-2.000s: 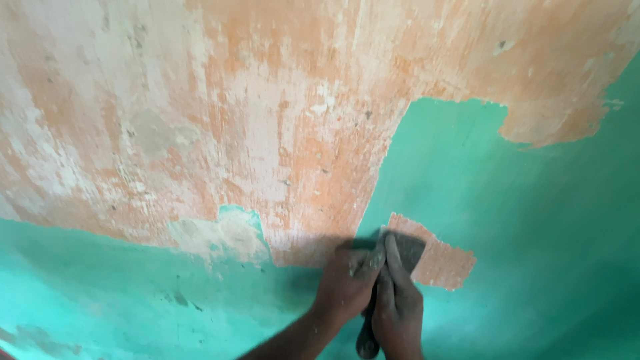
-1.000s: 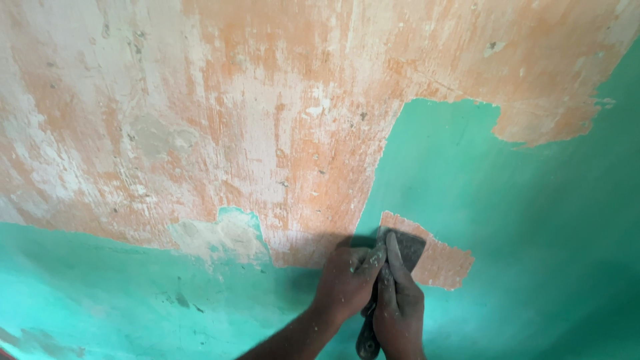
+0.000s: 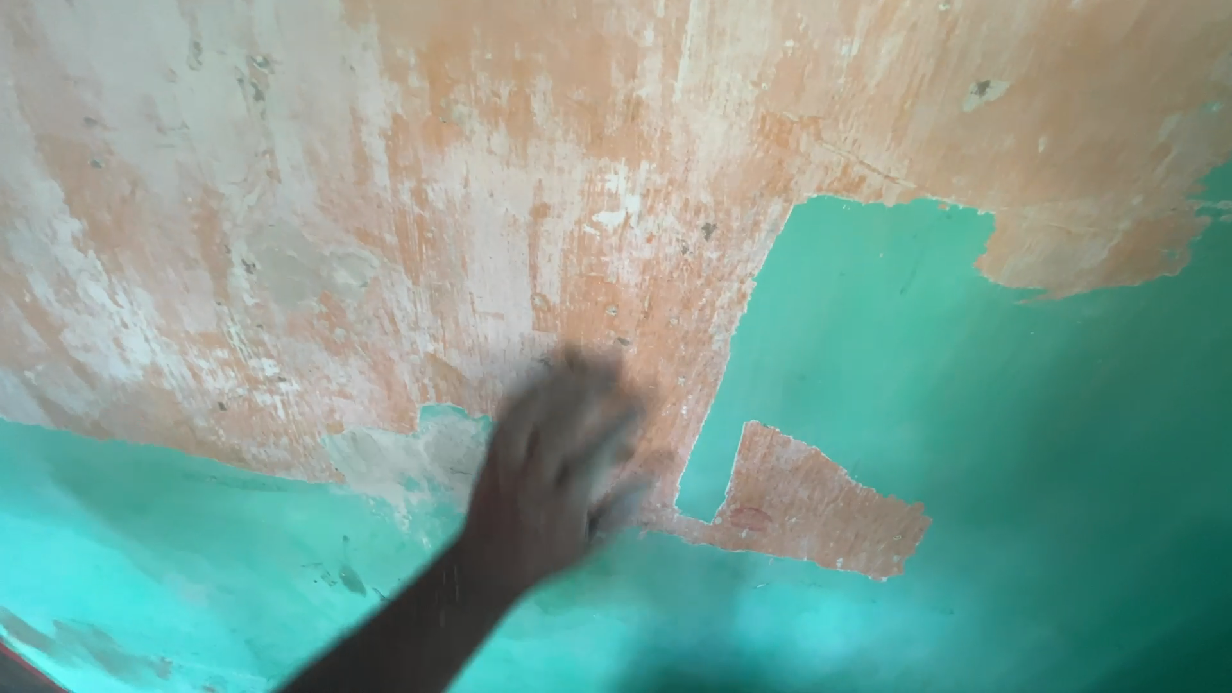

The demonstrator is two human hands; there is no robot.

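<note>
My left hand (image 3: 558, 462), blurred by motion, is raised before the wall with its fingers spread apart and nothing seen in it. Behind its fingers lies bare orange and whitish plaster (image 3: 462, 241), streaked with scrape marks. Green paint (image 3: 866, 337) covers the wall to the right, with a ragged edge against the plaster. Right of the hand, a bare patch (image 3: 828, 510) cuts into the green and joins the plaster by a thin strip along its lower left. My right hand and the scraper are out of view.
Green paint (image 3: 192, 539) also runs along the lower left of the wall. A greyish filler patch (image 3: 404, 462) borders it beside my wrist. A dark, red-edged strip (image 3: 29, 669) shows at the bottom left corner.
Both hands were together on the scraper at the small bare patch. My left hand has let go and moved left and up; my right hand and the scraper have left the view.
</note>
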